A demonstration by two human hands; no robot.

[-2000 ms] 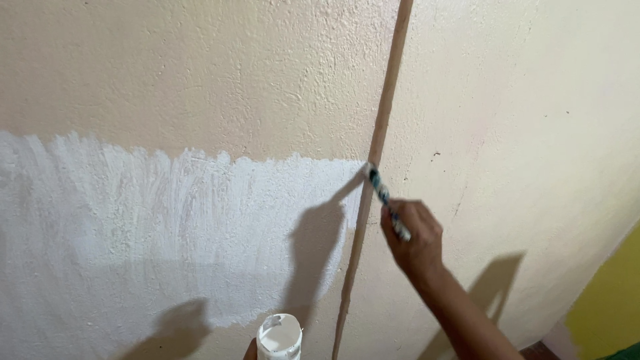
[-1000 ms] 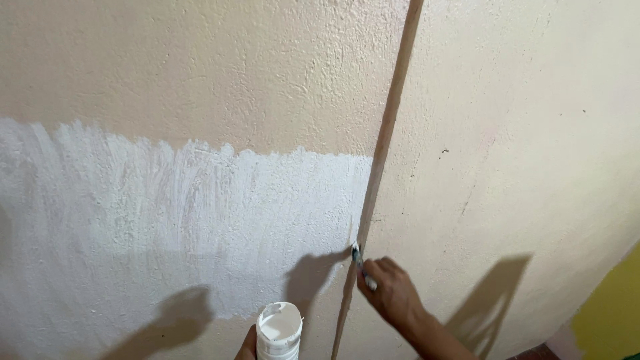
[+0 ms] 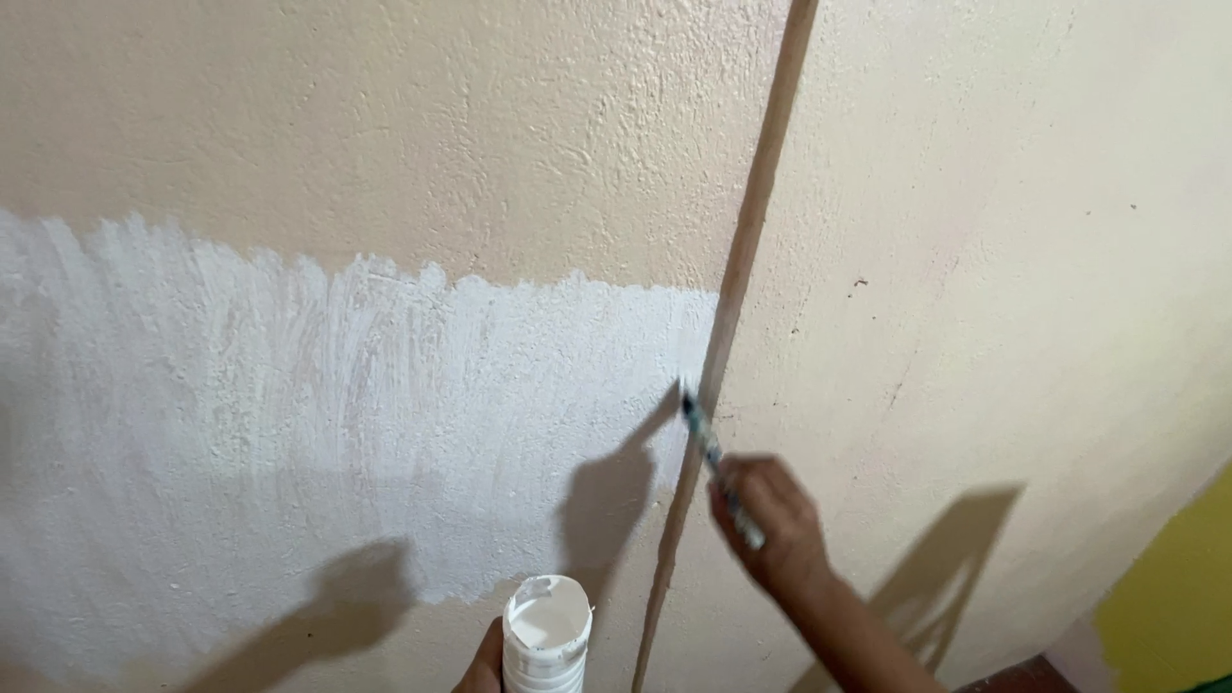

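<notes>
My right hand (image 3: 775,525) grips a paint-specked paintbrush (image 3: 710,448), its tip at the right edge of the white painted patch (image 3: 539,385), just left of a narrow brown strip (image 3: 751,231) that runs down the wall. At the bottom of the view my left hand (image 3: 484,664), mostly out of frame, holds a white plastic container (image 3: 547,654) upright by its side. White paint lies inside it and smears its rim. Beige textured wall (image 3: 385,125) shows above and below the white patch.
Right of the strip, more beige wall (image 3: 962,241) bears small dark marks. A yellow surface (image 3: 1169,587) lies at the lower right, with a dark reddish object (image 3: 1025,677) at the bottom edge beside it. Shadows of the hands, brush and another shape fall on the wall.
The brush first went down along the strip from the patch's upper right corner, then came back up part of the way. White paint now covers more of the patch's right edge.
</notes>
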